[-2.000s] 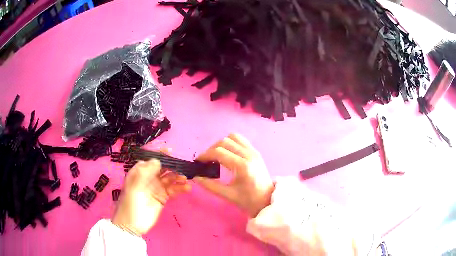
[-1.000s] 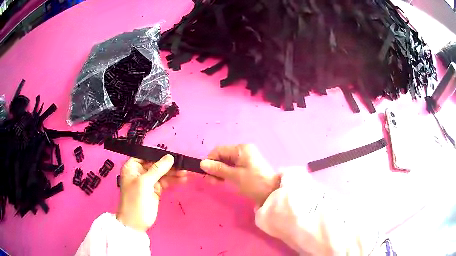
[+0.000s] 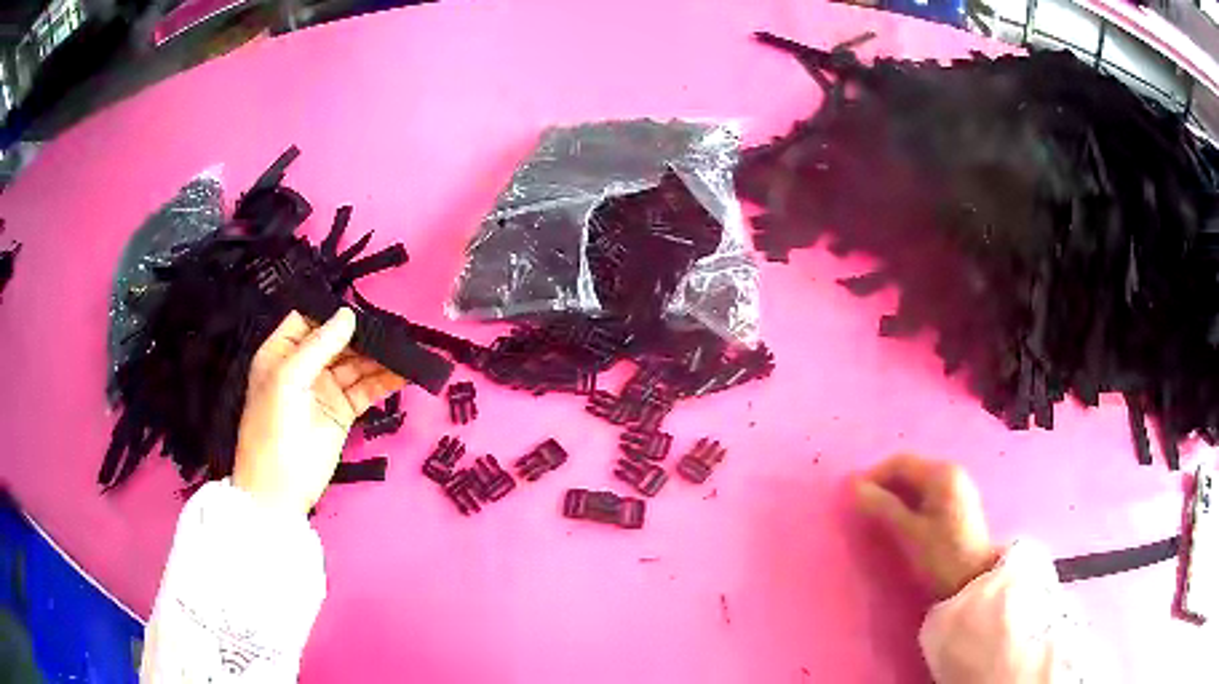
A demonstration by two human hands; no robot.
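My left hand (image 3: 301, 401) holds a black webbing strap (image 3: 396, 350) between thumb and fingers, over the finished strap pile (image 3: 201, 327) at the left. The strap's flat end points right and down; its other end merges with the pile, where a buckle part seems to show. My right hand (image 3: 922, 515) is over the pink table at the right, slightly blurred, fingers curled; nothing shows in it, but its fingertips are unclear. Loose black buckle parts (image 3: 542, 460) lie between the hands. One longer buckle (image 3: 604, 508) lies nearest me.
A torn clear plastic bag (image 3: 528, 254) spills black buckles (image 3: 575, 350) at the centre. The large webbing pile (image 3: 1029, 227) fills the upper right. A single webbing strip (image 3: 1120, 559) reaches the phone (image 3: 1192, 541) at the right edge. A second plastic bag (image 3: 147, 261) lies behind the strap pile.
The view has turned left. My left hand has carried the strap left to the strap pile. My right hand has let go of the strap and moved away to the right.
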